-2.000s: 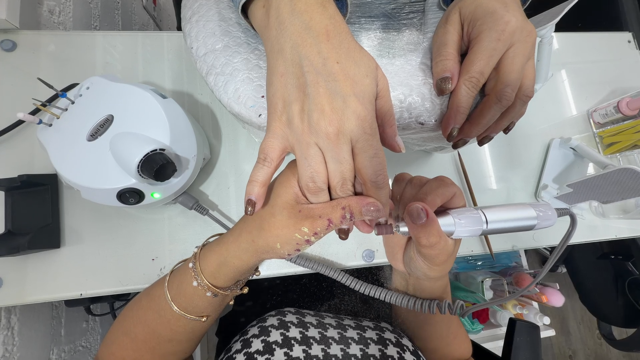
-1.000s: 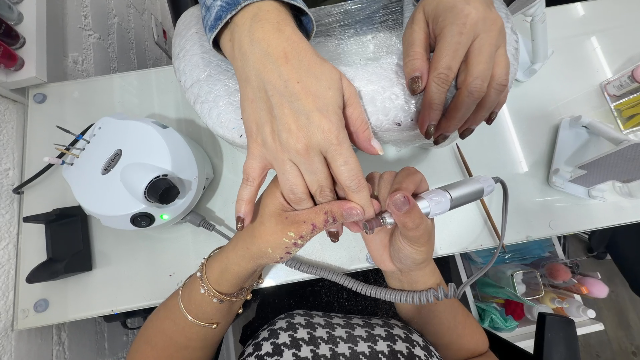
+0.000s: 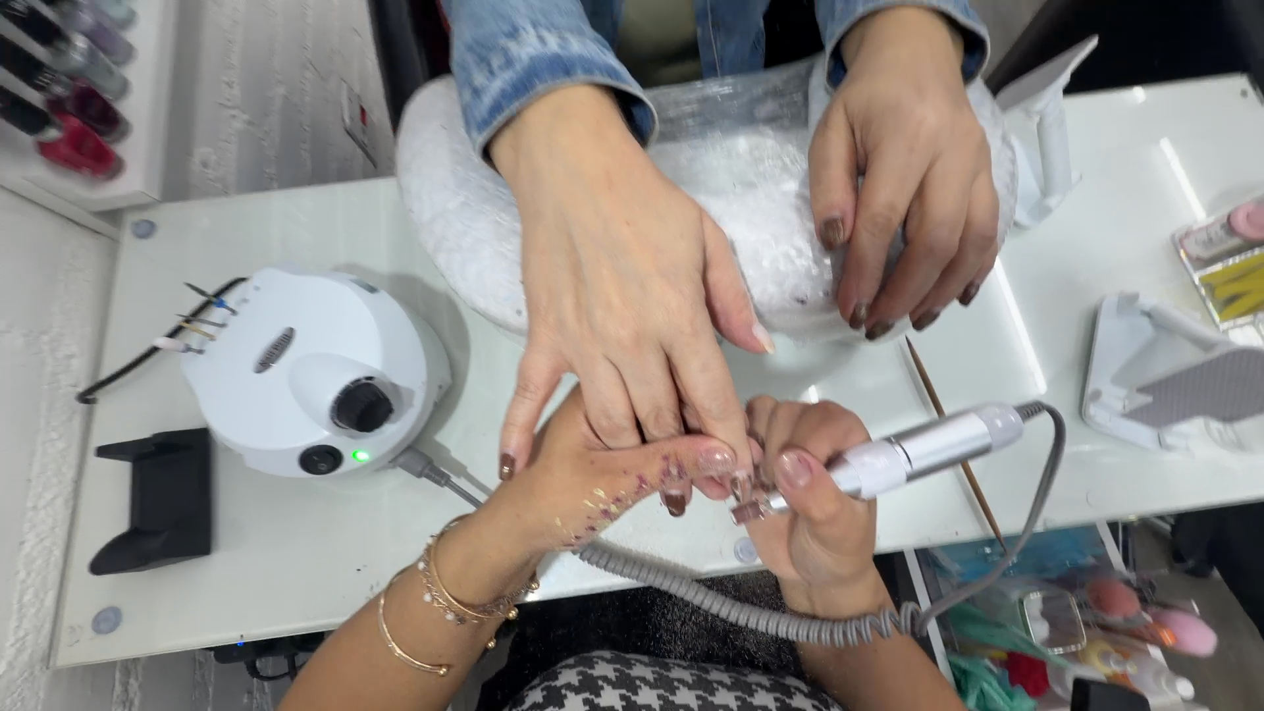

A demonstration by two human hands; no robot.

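My left hand [image 3: 602,474], flecked with polish-coloured chips and with gold bracelets [image 3: 434,592] at the wrist, grips a finger of the other person's hand [image 3: 622,286]. In my right hand [image 3: 815,494] is the silver and white handpiece of an electric nail drill [image 3: 918,449], its sanding-band bit [image 3: 752,511] at or very near that fingertip; exact contact cannot be told. A coiled grey cord [image 3: 731,612] runs to the white drill control unit [image 3: 316,370], whose green light is on. The person's second hand [image 3: 904,188], with brown nails, rests on a plastic-wrapped white cushion [image 3: 454,207].
A black handpiece cradle [image 3: 158,502] stands at the left of the glass-topped table [image 3: 267,592]. A thin wooden stick [image 3: 953,439] lies right of my hands, with a white stand [image 3: 1175,375] beyond. Nail polish bottles [image 3: 84,128] fill a shelf upper left. An open drawer [image 3: 923,602] holds supplies.
The view has shifted, bringing more of the denim sleeves and the polish shelf into frame. Both my hands keep their holds, on the person's finger and on the drill handpiece.
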